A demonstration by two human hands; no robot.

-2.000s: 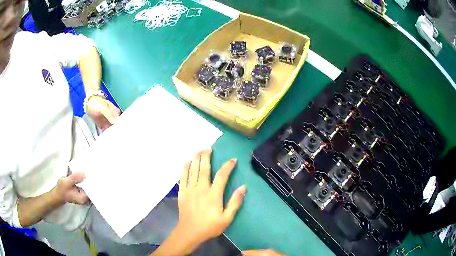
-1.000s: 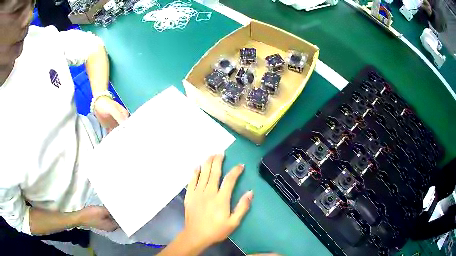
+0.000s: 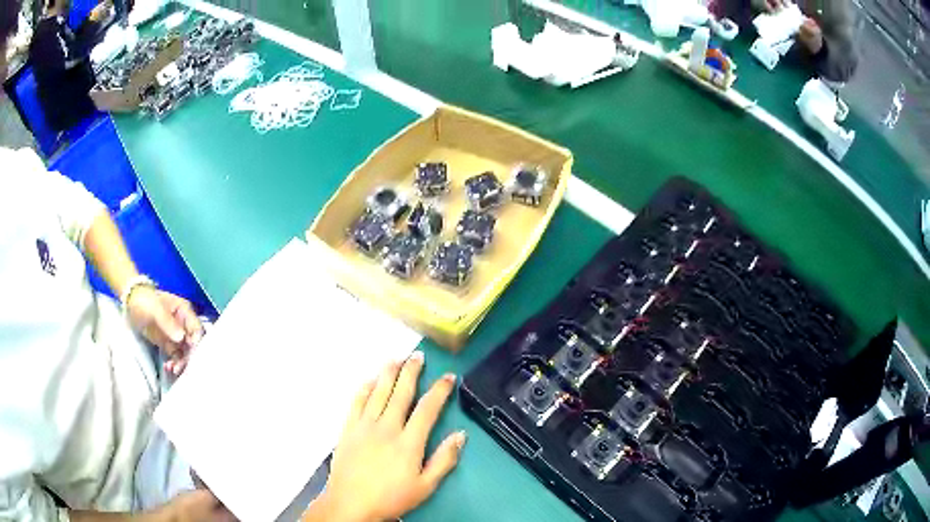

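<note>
My left hand (image 3: 388,449) lies palm down at the bottom centre, fingers spread, its fingertips at the right edge of a white paper sheet (image 3: 275,382). It grips nothing. A neighbouring worker's hands are at the sheet's left side and lower edge. Just beyond sits a yellow-brown carton tray (image 3: 398,314) with several loose black modules (image 3: 451,263). To the right lies a large black blister tray (image 3: 515,433); its left part holds rows of modules with silver edges and short wires (image 3: 538,395). My right hand is not in view.
The neighbouring worker (image 3: 51,336) sits at the left. Thin white frames (image 3: 280,97) and a pile of small parts (image 3: 204,61) lie at the far left. White housings (image 3: 556,56) are across the line. A metal box and black arm (image 3: 867,459) stand right of the tray.
The view has shifted, showing more of the far line. Bench items appear further left and lower. My left hand stays by the paper's edge. The skin at the bottom edge is gone.
</note>
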